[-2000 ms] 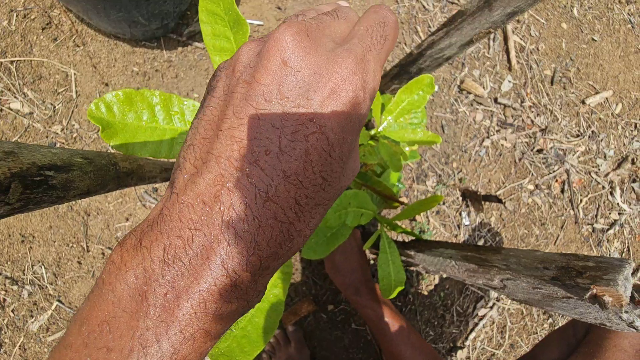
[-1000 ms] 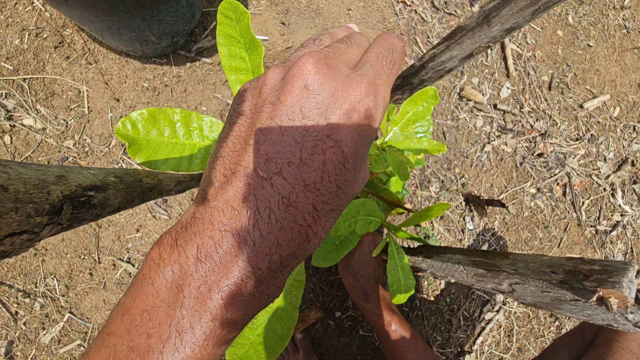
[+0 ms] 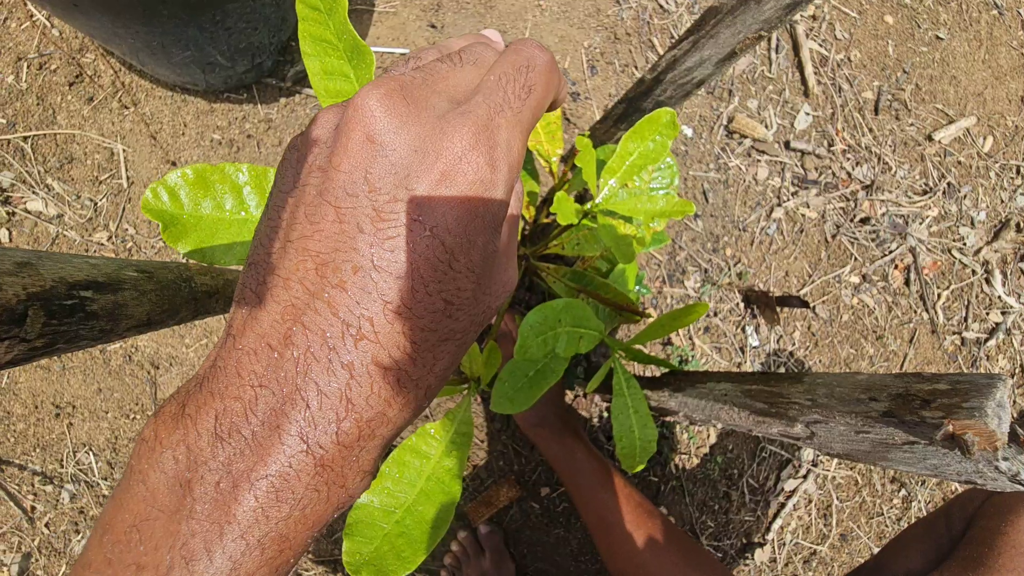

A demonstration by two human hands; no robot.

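Note:
My left hand (image 3: 408, 200) reaches in from the lower left, back of the hand up, above a leafy green young plant (image 3: 640, 184). Its fingers curl down on the far side, so whether they grip a stem is hidden. Large leaves stick out around it, one at the left (image 3: 212, 212), one at the top and one below the wrist (image 3: 412, 488). My right hand (image 3: 540, 404) is low near the base of the plant, at the end of a forearm from the lower right; leaves and shade hide its fingers.
Weathered wooden posts stand around the plant, at left (image 3: 104, 300), upper right (image 3: 696, 60) and lower right (image 3: 832, 416). A dark round container (image 3: 208, 44) is at the upper left. Dry soil with twigs (image 3: 864, 240) surrounds them. A bare foot (image 3: 480, 552) shows at the bottom.
My left hand has moved a little to the left, and the large left leaf has shifted the same way. More of the plant's middle now shows beside the hand, including a yellowish leaf.

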